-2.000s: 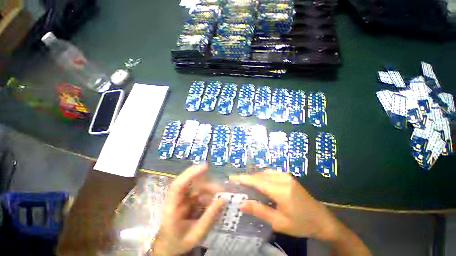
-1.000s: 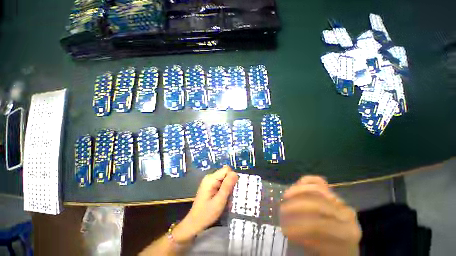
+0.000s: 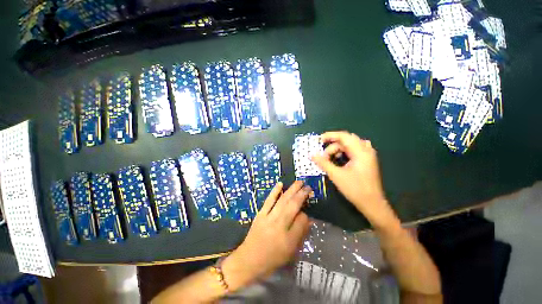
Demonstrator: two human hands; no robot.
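Note:
A white dotted dome sheet (image 3: 307,155) lies over the upper part of the rightmost blue board (image 3: 315,189) in the front row. My right hand (image 3: 352,165) pinches the sheet's upper right edge between thumb and forefinger. My left hand (image 3: 285,215) rests at the lower end of the same board, its fingertips on the board and the table. The clear dome sheet liner (image 3: 336,243), with several white domes at its lower part, lies near my lap below my hands. Bare blue boards (image 3: 169,193) stand in two rows to the left.
A loose pile of domed boards (image 3: 454,65) lies at the back right. Black trays (image 3: 178,29) stand at the back left. A long white dotted dome sheet stack (image 3: 22,196) is at the far left. The table's curved edge (image 3: 160,261) runs along the front.
My right hand has moved from the liner up to the rightmost front board, where a white dome sheet now lies. My left hand has left the liner for the board's lower end. The view has shifted.

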